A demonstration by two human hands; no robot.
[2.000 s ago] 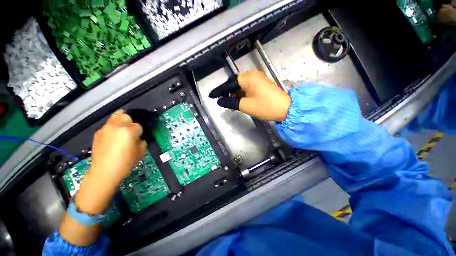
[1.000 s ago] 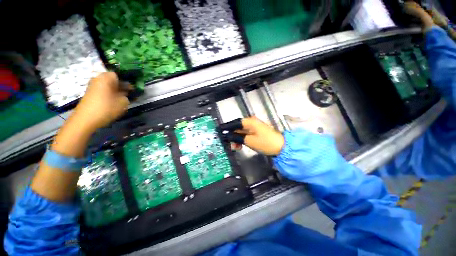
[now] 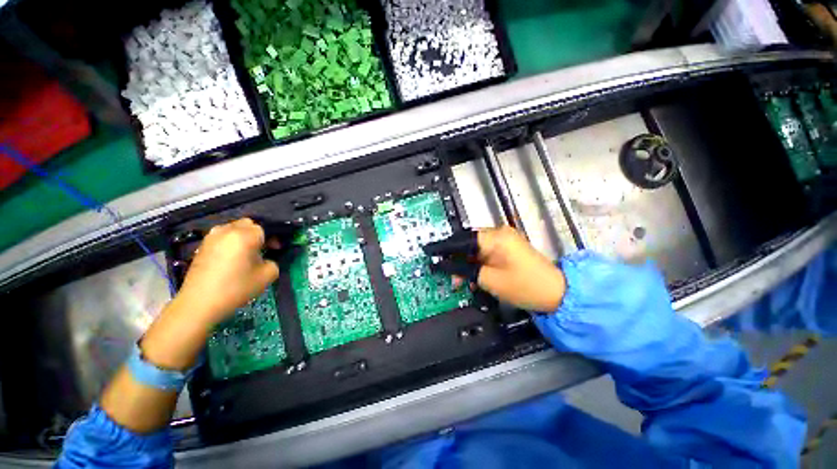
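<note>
Three green printed circuit boards sit side by side in a black carrier [image 3: 344, 368]: left board [image 3: 246, 346], middle board [image 3: 340, 298], right board [image 3: 418, 275]. A green terminal block connector [image 3: 385, 208] sits at the right board's far edge. My left hand [image 3: 234, 264], with black finger cots, is closed at the middle board's far left corner, on a bright green connector [image 3: 300, 237] partly hidden by the fingertips. My right hand [image 3: 509, 267] is over the right board's right side, its black-covered fingertips slightly apart, with no part visible between them.
Bins of white [image 3: 188, 92], green [image 3: 312, 69] and white-grey parts [image 3: 442, 50] stand beyond the far rail [image 3: 303, 156]. Metal cross bars [image 3: 556, 183] and a round black wheel [image 3: 649, 161] lie to the right. More boards [image 3: 791, 128] are at the far right. A blue cord hangs left.
My left hand has moved from the green bin to the middle board's far edge. My right hand has moved onto the right board. The whole view has shifted, with the boards now further right.
</note>
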